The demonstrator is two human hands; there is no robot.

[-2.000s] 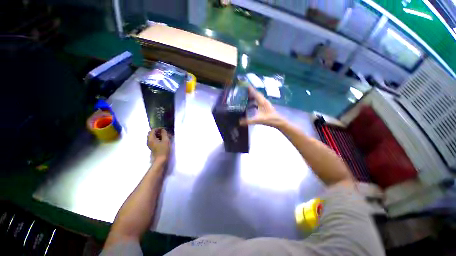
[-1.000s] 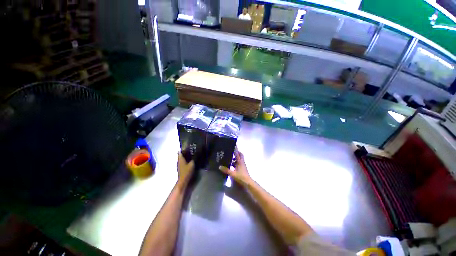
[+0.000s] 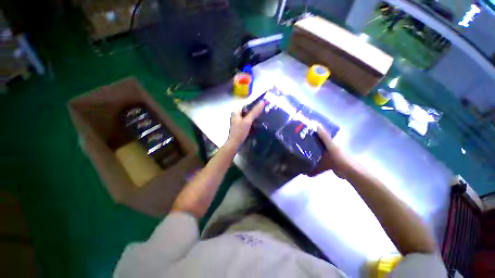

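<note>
Shrink-wrapped black retail boxes [image 3: 290, 127], side by side, are held between both my hands over the near edge of the metal table [image 3: 347, 217]. My left hand [image 3: 244, 122] grips their left end. My right hand [image 3: 331, 155] grips their right end, its fingers partly hidden. An open brown shipping carton [image 3: 163, 195] stands on the floor at the left. Inside it, a row of black retail boxes [image 3: 149, 130] lies along the far side, beside a bare tan liner pad [image 3: 137, 163].
A tape dispenser [image 3: 243, 84] and a yellow tape roll [image 3: 318, 75] are on the table's far part. Stacked cardboard [image 3: 342, 51] stands behind. Another yellow roll [image 3: 387, 265] is at the near right. The roller outfeed [image 3: 461, 233] is at the right. A dark fan [image 3: 190, 46] stands beyond the carton.
The view has swung left, bringing the carton in. The boxes, upright on the table one second ago, are now lifted and tilted between both hands, nearer the table's near edge.
</note>
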